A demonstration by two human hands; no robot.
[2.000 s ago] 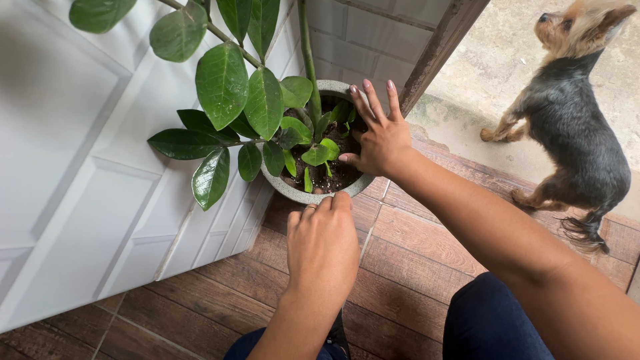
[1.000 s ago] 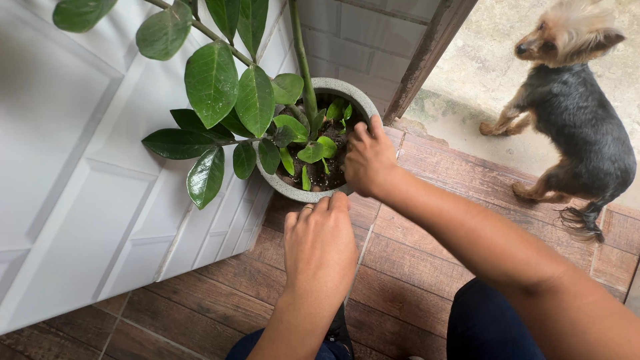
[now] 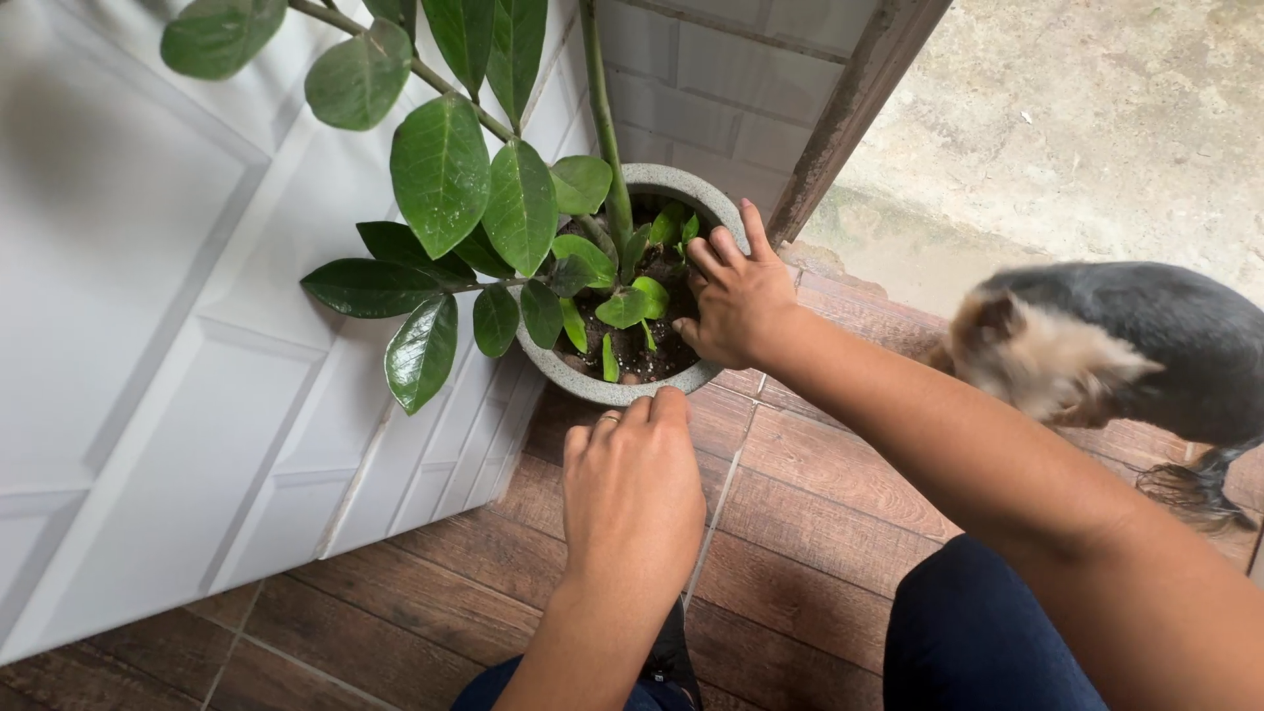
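Observation:
A round grey speckled pot holds dark soil and a green plant with thick stems and glossy oval leaves. My left hand, with a ring on one finger, is at the pot's near rim with its fingers curled; the fingertips are hidden, so I cannot tell whether it grips the rim. My right hand reaches over the right side of the pot, fingers apart, with its thumb and some fingertips low by the soil. Nothing shows in its grasp. Small bright green leaves stand near the thumb.
A white tiled wall runs along the left, and another tiled wall is behind the pot. A worn door frame stands at back right. A small dog is at the right, beside my right arm, on wood-look floor tiles.
My right hand's fingers, bunched at the pot's right edge a second ago, are now spread. The dog has turned its head down and back toward its body. My left hand stays at the near rim.

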